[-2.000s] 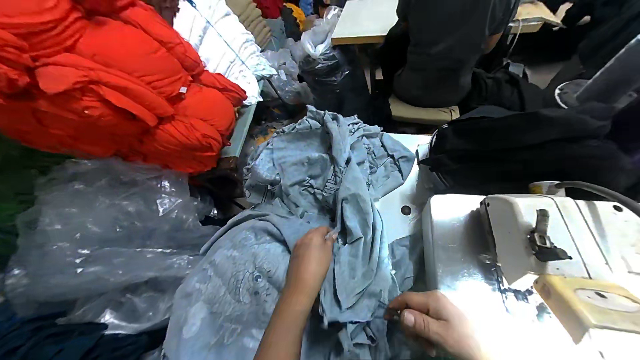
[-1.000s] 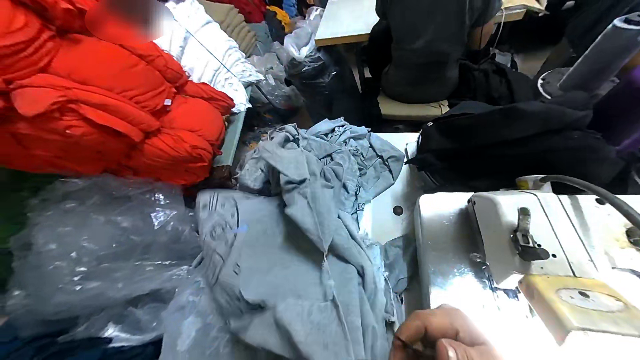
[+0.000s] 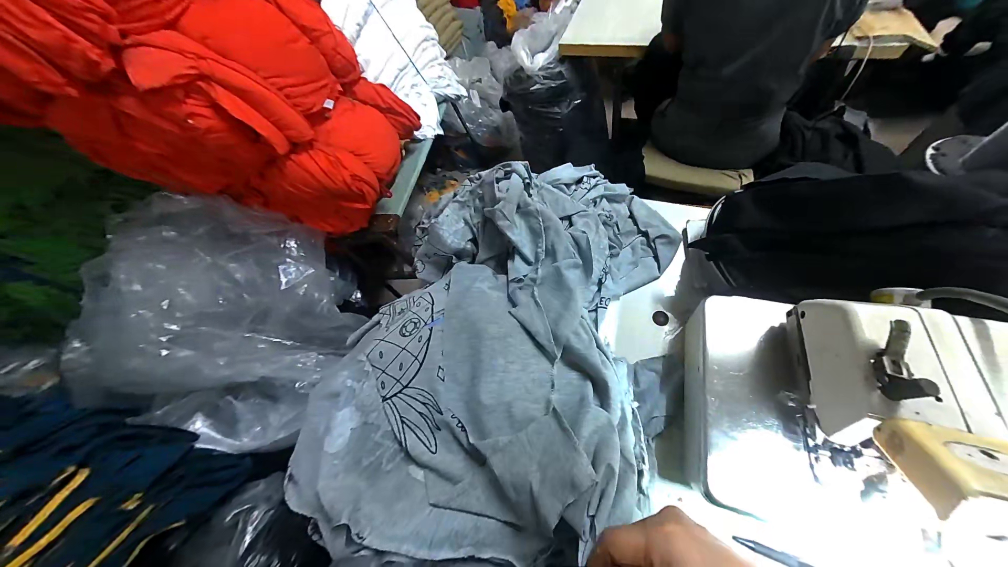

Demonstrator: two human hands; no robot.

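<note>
Grey printed fabric pieces (image 3: 504, 354) lie heaped over the near end of the white machine table, with a black line print of a pineapple (image 3: 405, 354) on the left part. My right hand (image 3: 669, 539) is at the bottom edge, beside the lower right edge of the fabric; only its back and knuckles show, and its fingertips are cut off by the frame. A dark slim pointed tool (image 3: 768, 550) lies just right of it on the white table. My left hand is out of view.
An industrial sewing machine (image 3: 882, 370) stands at the right, black cloth (image 3: 858, 228) behind it. Red padded garments (image 3: 236, 110) and clear plastic bags (image 3: 213, 307) fill the left. A person (image 3: 732, 79) sits ahead on a cushioned seat.
My left hand, on the fabric two seconds ago, has gone from view. The fabric now lies differently, with the pineapple print showing. My right hand has moved lower, partly out of the frame.
</note>
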